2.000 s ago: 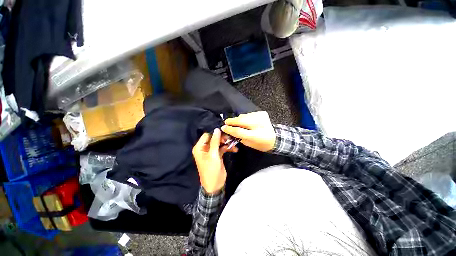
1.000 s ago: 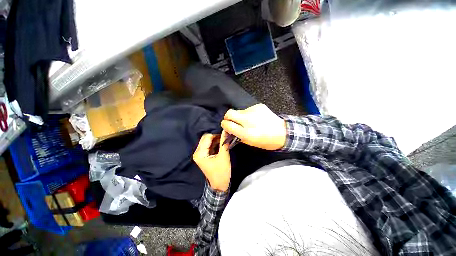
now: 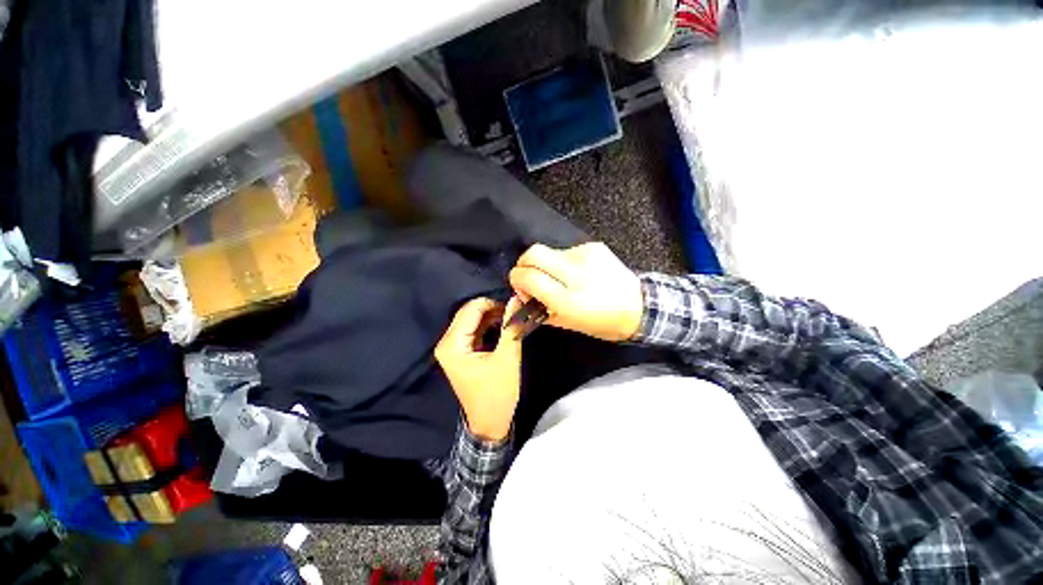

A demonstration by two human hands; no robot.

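A dark navy garment (image 3: pixel 366 331) lies across my lap and spreads to the left. My left hand (image 3: pixel 485 371) pinches its edge between thumb and fingertips. My right hand (image 3: pixel 583 291) is beside it, fingertips nearly touching the left ones. A small dark metal tool (image 3: pixel 527 318), perhaps thread snips, shows below the right fingers, mostly hidden in that hand. The exact spot worked on is too small to make out.
A black tray (image 3: pixel 332 503) is under the garment, with crumpled clear plastic (image 3: pixel 257 440). Blue crates (image 3: pixel 86 354) and a carton (image 3: pixel 246 269) stand left. A white table (image 3: pixel 343 34) crosses the top; a white wrapped bundle (image 3: pixel 869 171) is right.
Both hands have stayed together at the garment edge. The tool's silver prongs showed earlier; now its darker body shows below the right fingers. The view has shifted slightly.
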